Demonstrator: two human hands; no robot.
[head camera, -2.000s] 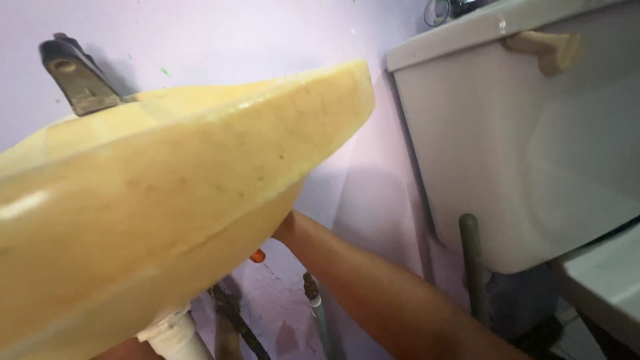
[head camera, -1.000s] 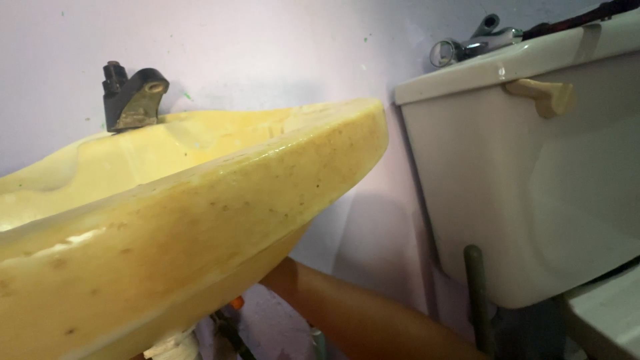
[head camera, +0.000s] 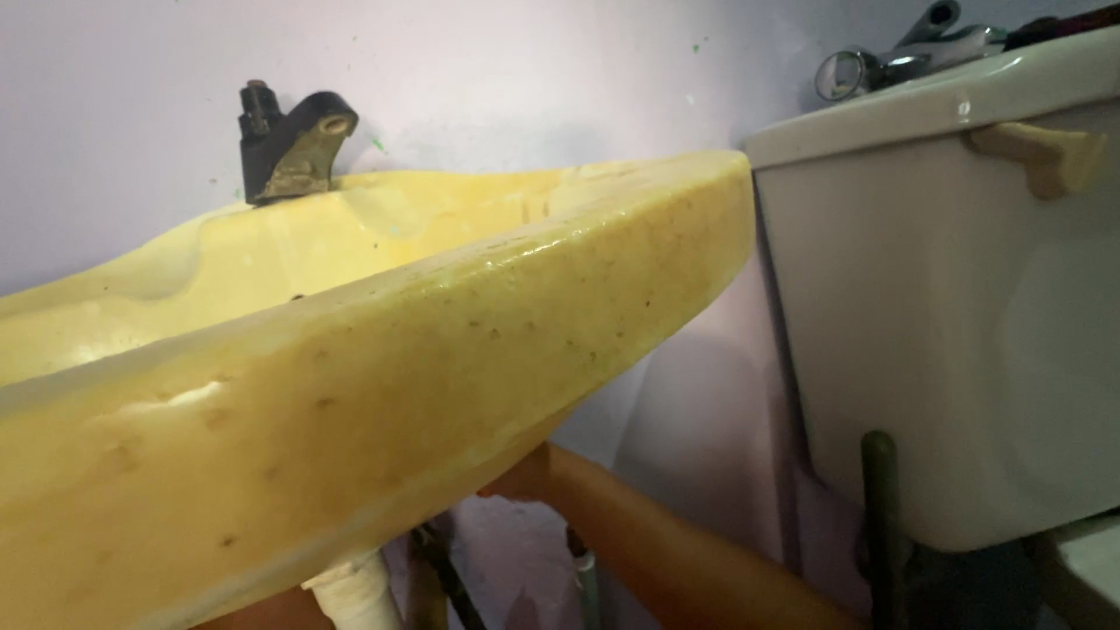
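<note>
A yellow washbasin (head camera: 490, 350) against the wall fills the left and middle of the head view. On its back ledge stands a dark faucet body (head camera: 302, 149). My right forearm reaches up from the lower right to the basin's underside; only the wrist and part of my right hand (head camera: 521, 477) show there, beside a small bit of orange, and the fingers are hidden. Skin of my left arm shows at the bottom edge, left of the white drain pipe (head camera: 354, 591); my left hand is hidden behind the basin. What either hand holds cannot be seen.
At the right stands a white toilet tank (head camera: 927, 332) with a beige flush lever (head camera: 1041, 153). Chrome faucet parts (head camera: 875, 70) lie on its lid. A dark upright bar (head camera: 879, 525) stands before the tank. A pipe with a fitting (head camera: 582, 560) runs up the wall.
The view has shifted so that more of the basin's inside and the tank lid shows. My right arm stays under the basin; the orange thing near it is now mostly hidden.
</note>
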